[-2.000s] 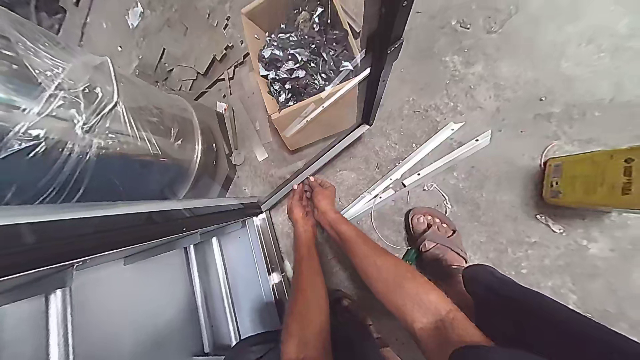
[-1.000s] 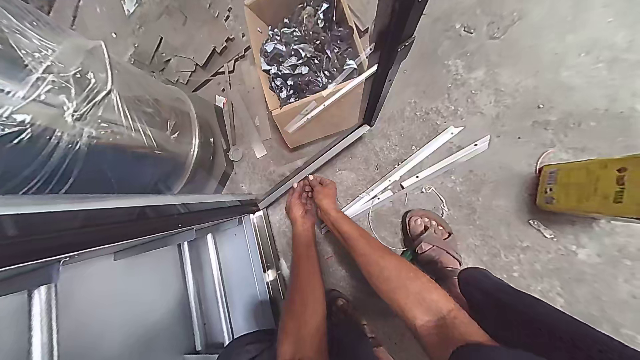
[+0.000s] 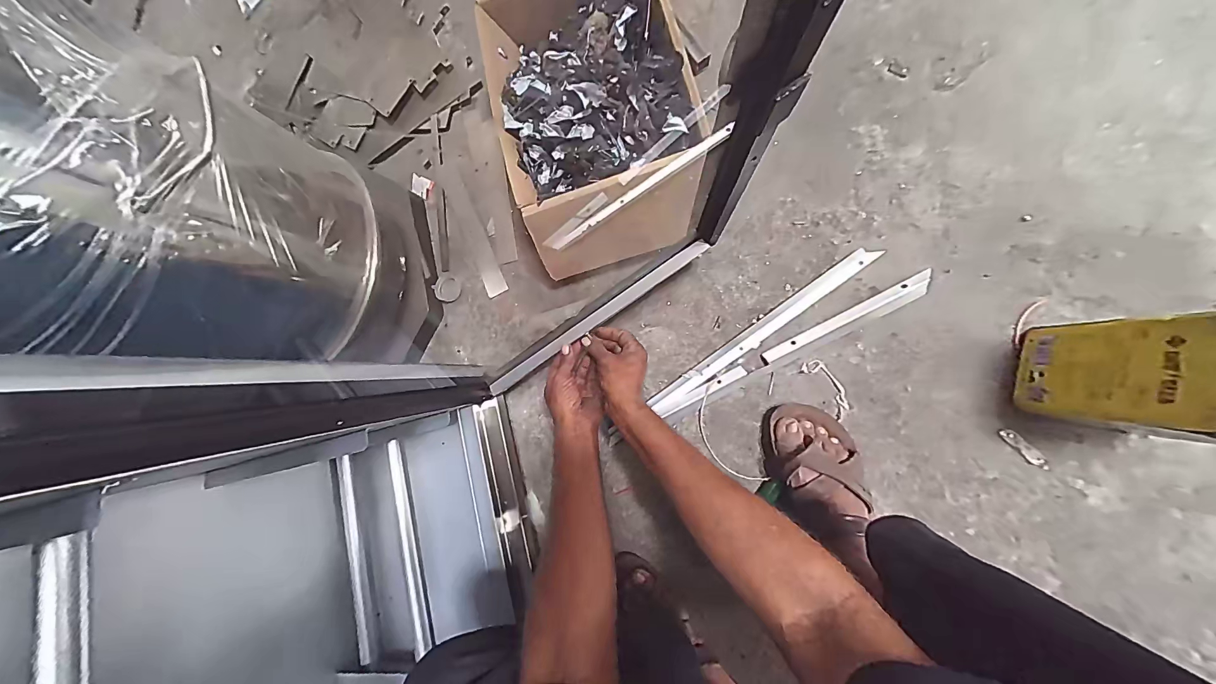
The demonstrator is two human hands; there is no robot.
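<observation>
Both bare hands meet at the lower rail of a dark metal frame, near the middle of the view. My left hand is turned palm up with its fingers partly curled, its fingertips by the rail. Beside it on the right, my right hand has thumb and forefinger pinched together at the rail's edge; whether a small part is between them cannot be made out. Just right of the hands, several white slotted metal strips lie on the concrete floor.
A cardboard box of dark and silvery scraps stands behind the rail. Left are a plastic-wrapped cylinder and a grey metal panel with ribs. A yellow container is at the right. Thin cord lies near my sandalled foot.
</observation>
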